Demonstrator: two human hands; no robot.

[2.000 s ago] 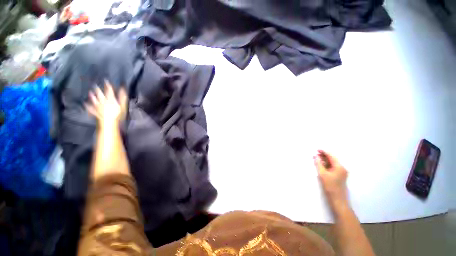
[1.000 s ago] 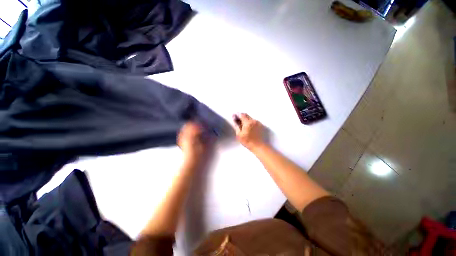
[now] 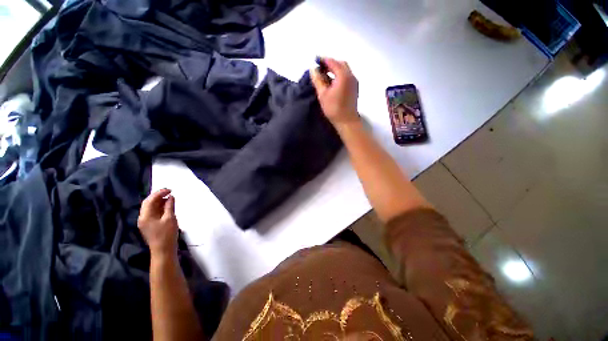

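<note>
A dark suit jacket (image 3: 280, 156) lies across the white table (image 3: 440, 40), its near end spread toward the wearer. My right hand (image 3: 337, 90) is at the jacket's upper right edge, fingers bent; a small dark thing (image 3: 321, 64) shows at its fingertips, too small to name. Whether these fingers also pinch the cloth is unclear. My left hand (image 3: 159, 216) is raised at the lower left, fingers curled and a little apart, with nothing visible in it, in front of more dark garments (image 3: 93, 246).
A smartphone (image 3: 406, 114) with a lit screen lies right of my right hand. A banana (image 3: 493, 28) and a blue-edged crate (image 3: 557, 33) are at the far right. More dark jackets (image 3: 153, 33) are heaped at the back left. Tiled floor (image 3: 487, 180) lies beyond the table edge.
The stretched dark cloth is now gathered and folded on the table. My left hand has come off it and moved left. My right hand has moved up to the cloth's edge.
</note>
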